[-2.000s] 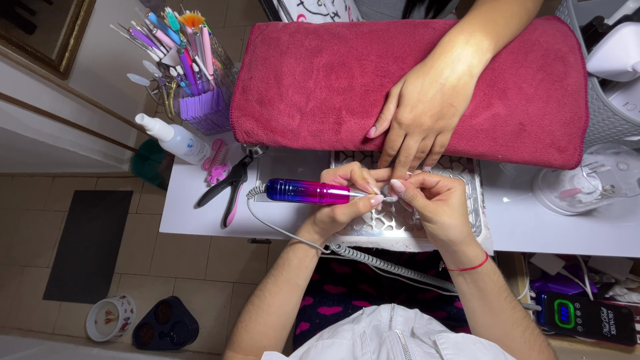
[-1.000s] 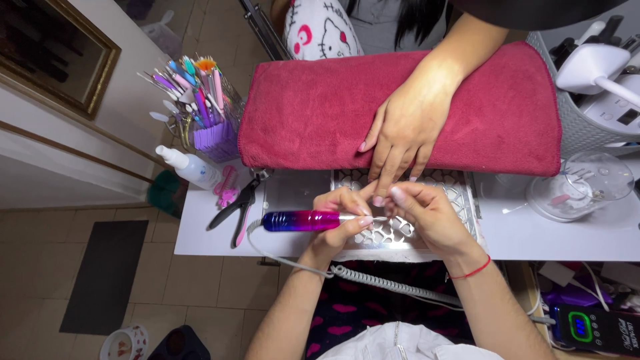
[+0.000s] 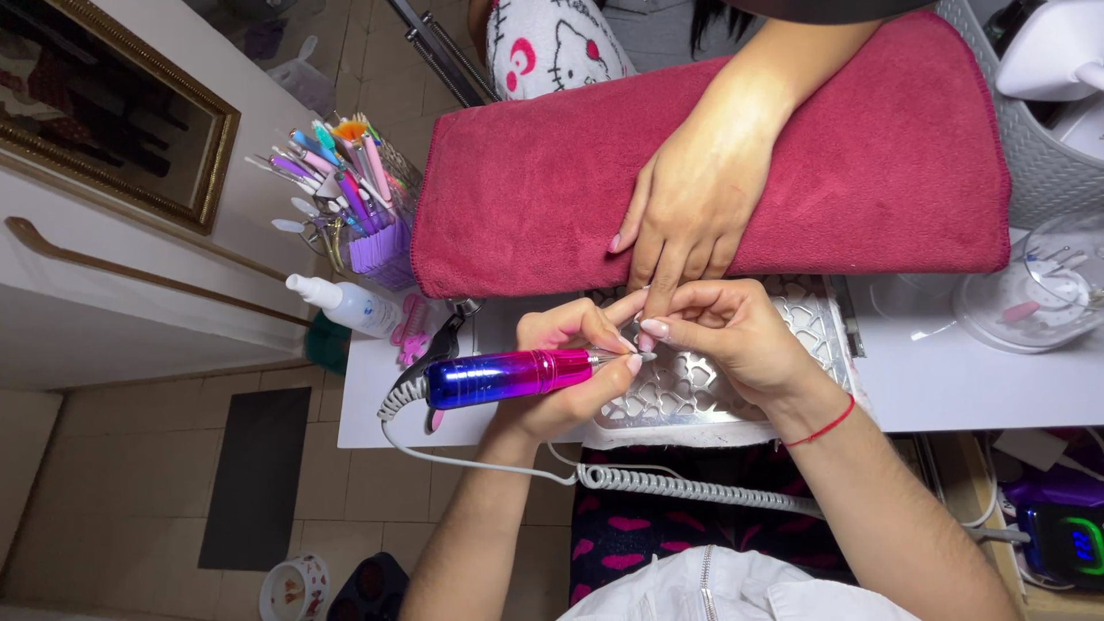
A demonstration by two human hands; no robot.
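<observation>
My left hand [image 3: 573, 366] holds an electric nail drill handpiece [image 3: 509, 377], blue fading to pink, with its bit pointing right at a fingertip of another person's hand [image 3: 694, 203]. Thumb and index finger of my right hand [image 3: 737, 336] pinch that extended finger near its nail. The other person's hand lies palm down over the front edge of a rolled red towel [image 3: 552, 190]. Under my hands is a metal grille with a cut-out pattern [image 3: 802, 323]. A coiled grey cord [image 3: 690, 487] runs from the handpiece across below the table edge.
On the left stand a spray bottle [image 3: 345, 304], a holder of brushes and tools [image 3: 379, 250] and black-handled pliers or nippers [image 3: 440, 345]. At right are a clear round container [image 3: 1026, 302], a grey woven basket [image 3: 1052, 181] and, lower down, a lit drill control unit [image 3: 1065, 539].
Both my hands stay at the other person's fingertip, and the handpiece remains in my left hand. The handpiece tilts slightly more upward to the right than before.
</observation>
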